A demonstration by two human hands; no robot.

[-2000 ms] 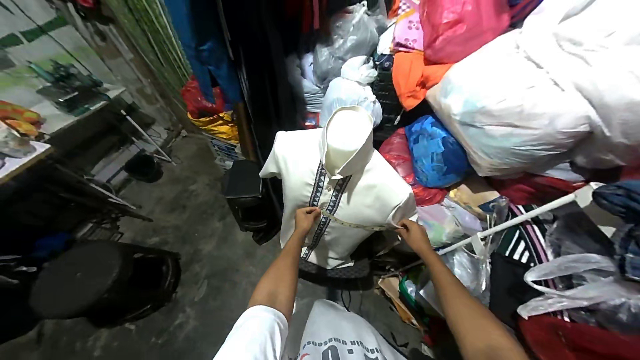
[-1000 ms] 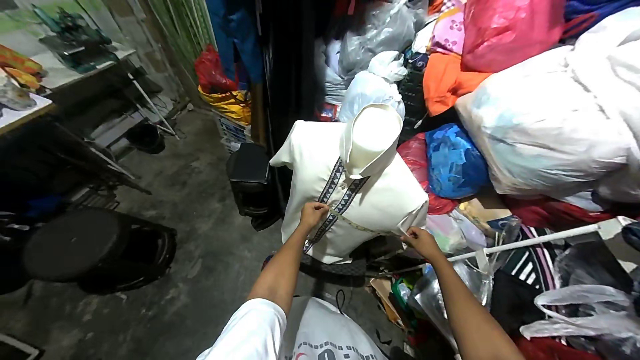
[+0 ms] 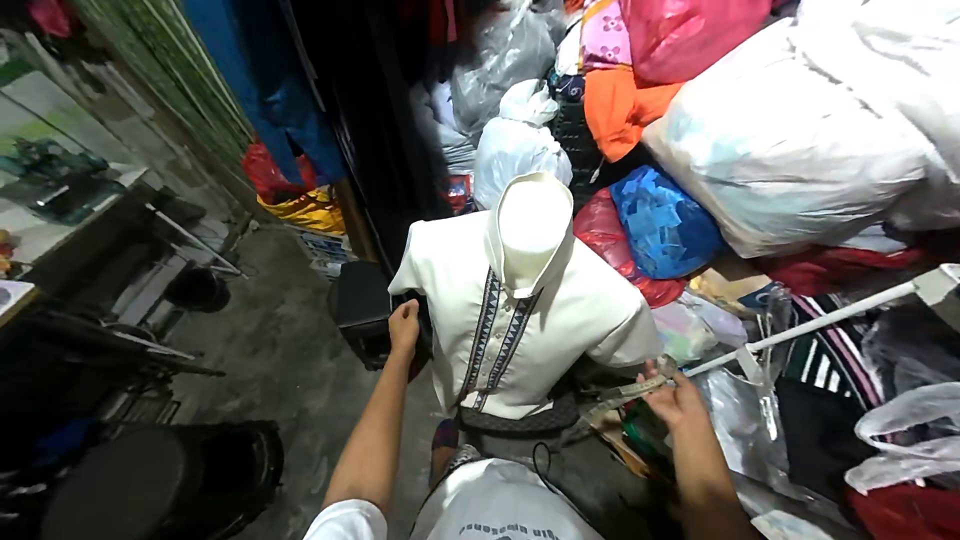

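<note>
A white short-sleeved shirt point(image 3: 450, 262) with a stand collar and two dark patterned bands down its buttoned front is on a white dress form point(image 3: 534, 217). My left hand point(image 3: 405, 327) is beside the sleeve at the left, its fingers curled; whether it touches the cloth or holds anything cannot be told. By the sleeve at the right, my right hand point(image 3: 671, 394) is palm up, with a pale tape measure point(image 3: 637, 388) lying across its fingers and trailing toward the shirt's lower edge.
Stuffed plastic bags point(image 3: 795, 142) and a blue bag point(image 3: 664, 223) are piled behind and right. A white metal rail point(image 3: 832, 311) runs at the right. A black box-shaped object point(image 3: 360, 300) stands left of the form, a round black stool point(image 3: 120, 480) lower left, a sewing machine point(image 3: 67, 180) on a table.
My left hand has left the shirt's front bands and moved out to the left, beside the sleeve. My right hand has turned palm up, and the tape no longer crosses the shirt front.
</note>
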